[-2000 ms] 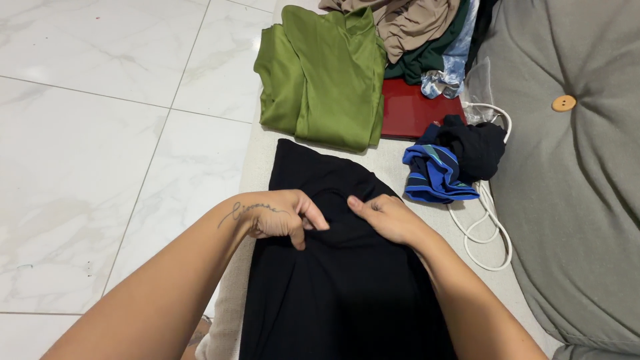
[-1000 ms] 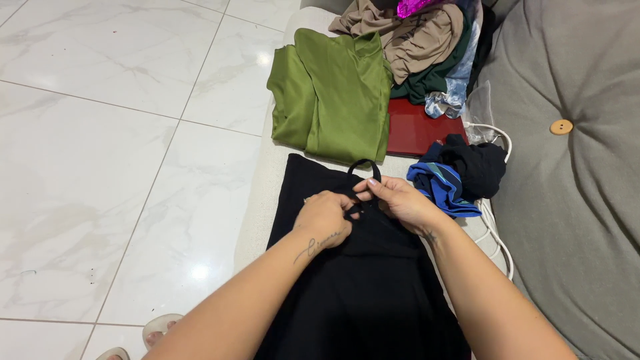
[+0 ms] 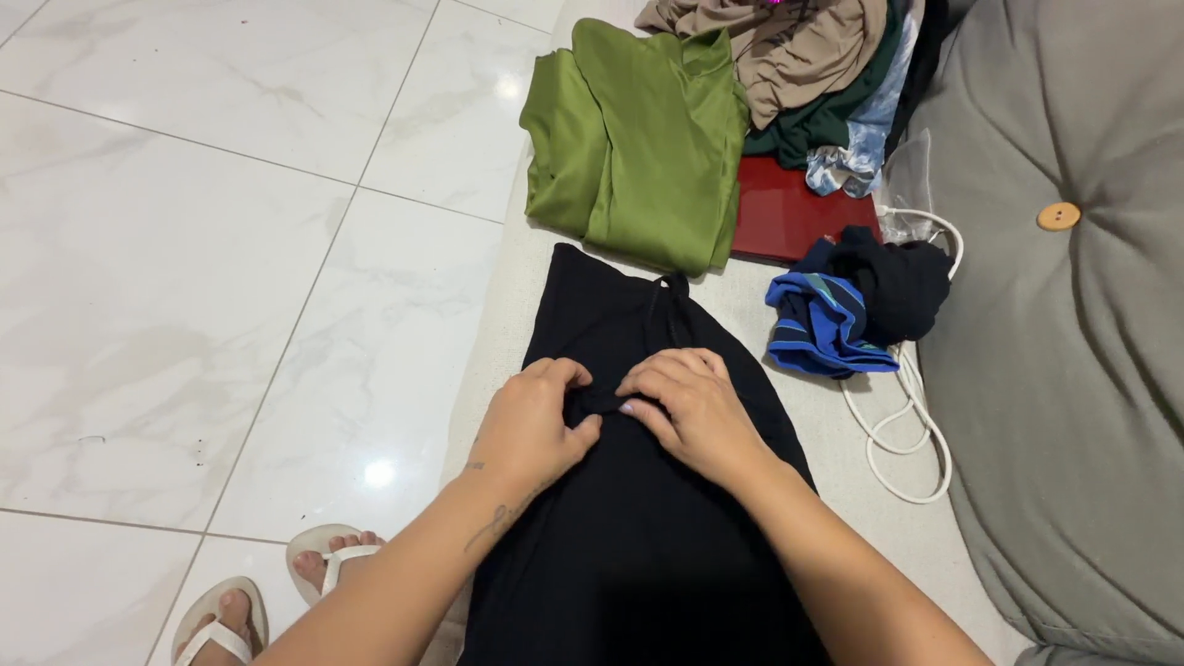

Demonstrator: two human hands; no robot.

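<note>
A black garment (image 3: 647,546) with a thin tie at its upper edge lies spread along the light seat of a sofa. My left hand (image 3: 541,421) rests on its upper part, with thumb and fingers curved around a small ridge of the cloth. Just to the right, my right hand (image 3: 689,407) pinches the same cloth between thumb and fingertips. The tie (image 3: 671,301) lies loose above my right hand. Beyond the garment's top edge is a folded green satin-like garment (image 3: 647,148).
A red flat object (image 3: 800,217) lies under a pile of beige (image 3: 814,55), dark green and blue-white clothes. Bunched blue (image 3: 823,324) and dark cloths lie by a white cable (image 3: 939,462). A grey buttoned cushion (image 3: 1064,370) borders the right; tiled floor (image 3: 231,277) lies left.
My hands have moved off the black tie, which they held one second ago, and down onto the cloth below it. The tie now lies loose on the garment.
</note>
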